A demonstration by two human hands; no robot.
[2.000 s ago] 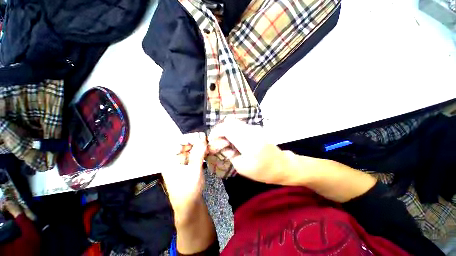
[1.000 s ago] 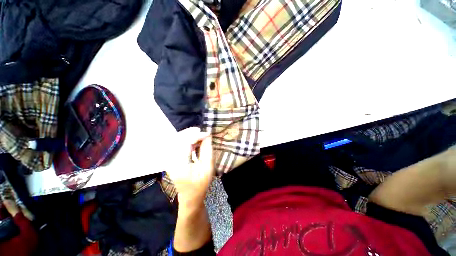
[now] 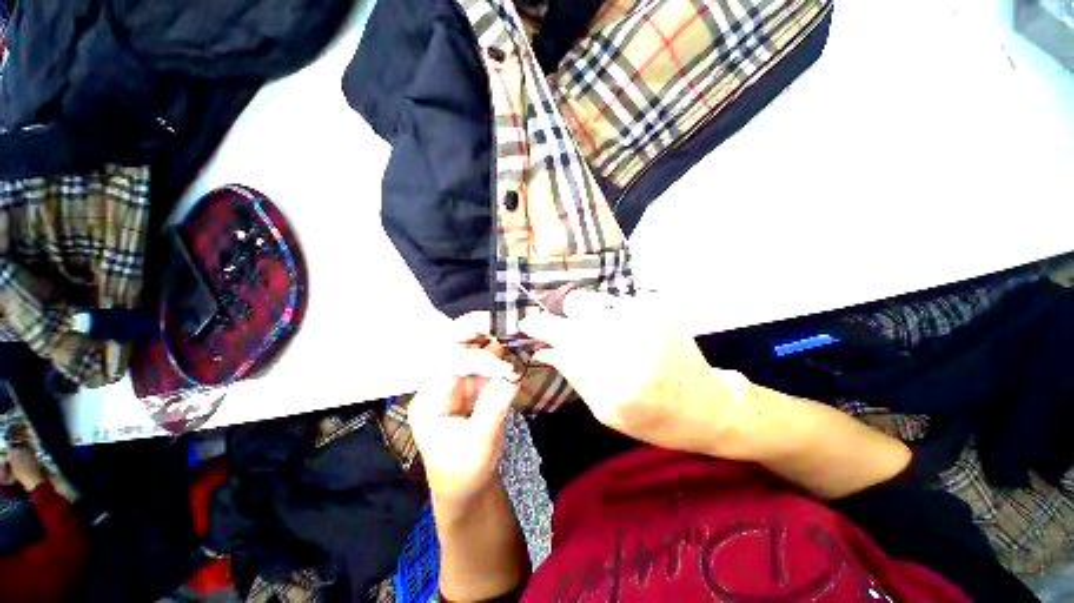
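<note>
A black jacket [image 3: 436,177] with beige check lining [image 3: 660,88] lies on the white table. Its narrow check placket [image 3: 510,141] runs down to my hands, with small dark buttons [image 3: 510,200] on it. My left hand [image 3: 462,406] grips the jacket's lower edge at the placket. My right hand [image 3: 618,353] is beside it at the same edge, fingertips pinched together. A needle or thread between the fingers is too small and blurred to make out.
A dark red tray [image 3: 289,312] with small dark items stands at the left. Black garments with check lining [image 3: 100,224] lie beyond it. More garments hang below the table's near edge. Part of another person's arm [image 3: 59,530] shows at lower left.
My right hand has come back from the far right to the placket edge beside my left hand. The lower check corner, spread open one second ago, is now mostly covered by my hands.
</note>
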